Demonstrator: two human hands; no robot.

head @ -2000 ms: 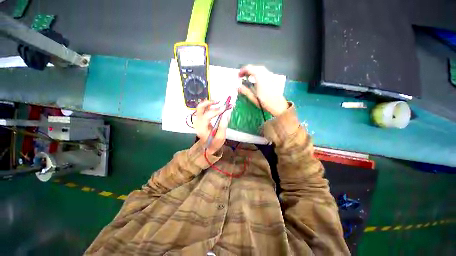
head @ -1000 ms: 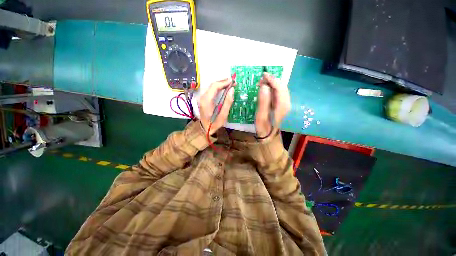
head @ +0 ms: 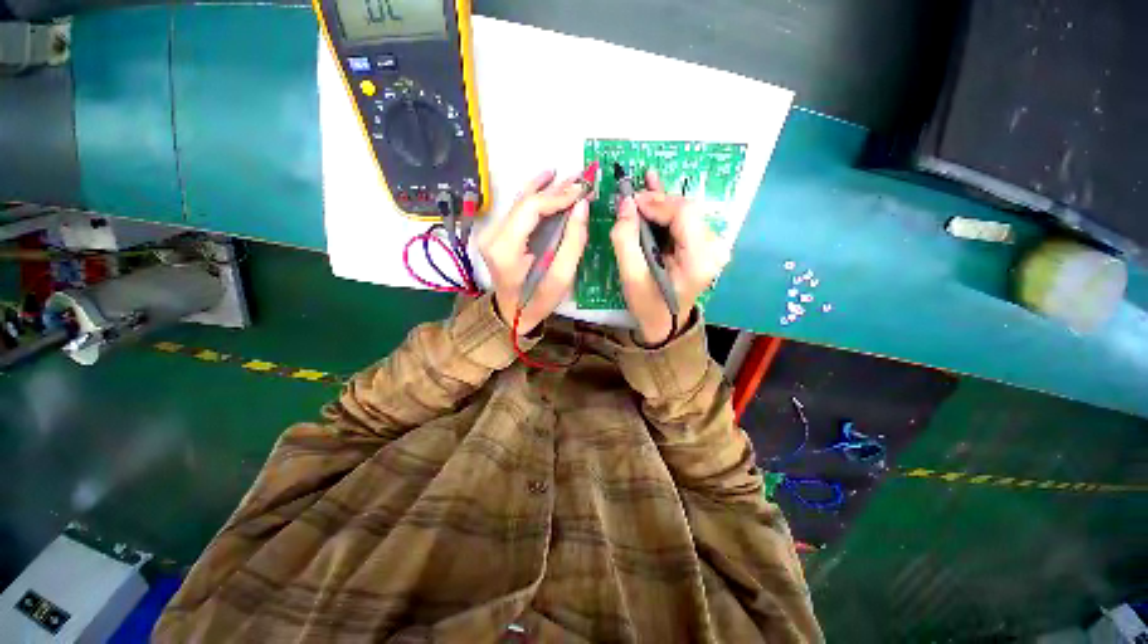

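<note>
A green printed circuit board (head: 695,170) lies flat on a white paper sheet (head: 529,76). My left hand (head: 535,239) holds the red test probe (head: 550,237), its red tip at the board's upper left. My right hand (head: 665,252) holds the black test probe (head: 648,242), its dark tip over the board's upper part, a little right of the red tip. I cannot tell whether either tip touches. The yellow-edged multimeter (head: 419,126) lies left of the board; its screen, cut by the top edge, seems to show "OL". Red and black leads loop from its lower end.
Tiny pale pieces (head: 802,292) lie right of the paper on the blue-green bench (head: 869,283). Further right are a white strip (head: 979,229) and a round roll (head: 1070,283). A dark slab (head: 1057,113) is at upper right. A red-edged bin (head: 755,374) with blue wires is below the bench.
The view has moved closer to the bench. The board was hidden partly by my hands and now lies flat. The black probe has moved left across the board, closer to the red tip.
</note>
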